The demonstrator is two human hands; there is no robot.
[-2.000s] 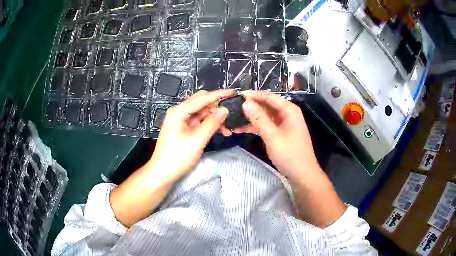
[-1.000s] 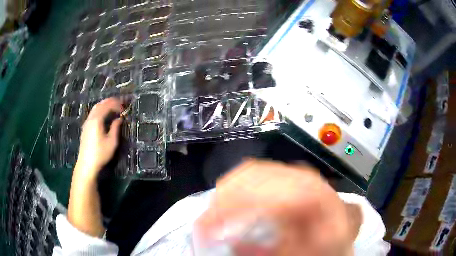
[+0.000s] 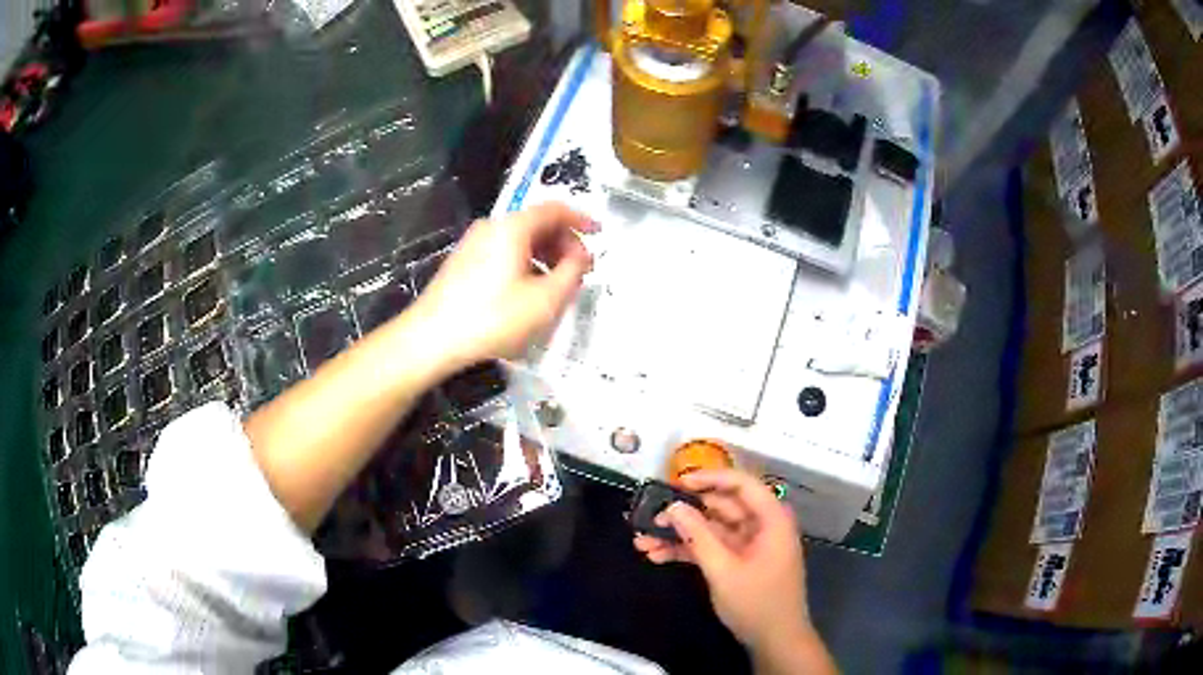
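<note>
My right hand (image 3: 739, 541) holds a dark rounded square housing (image 3: 656, 508) between thumb and fingers, in front of the press machine's near edge. My left hand (image 3: 508, 284) is over the left side of the white press machine (image 3: 686, 310), with thumb and fingers curled towards each other. Whether a small part is between its fingertips cannot be told. The clear blister tray (image 3: 284, 323) lies left of the machine, with dark squares in its left pockets; my left forearm covers part of it.
A gold-brown press cylinder (image 3: 670, 106) stands over the machine's back, beside black square fixtures (image 3: 811, 198). Small dark pieces (image 3: 567, 169) lie at the machine's back left. An orange knob (image 3: 702, 462) is at the near edge. Cartons (image 3: 1095, 330) stand at right, a pale device (image 3: 462, 29) at the back.
The view has swung right towards the machine. My left hand has moved from the tray to over the machine. My right hand, blurred close up before, now shows the dark housing in its fingers.
</note>
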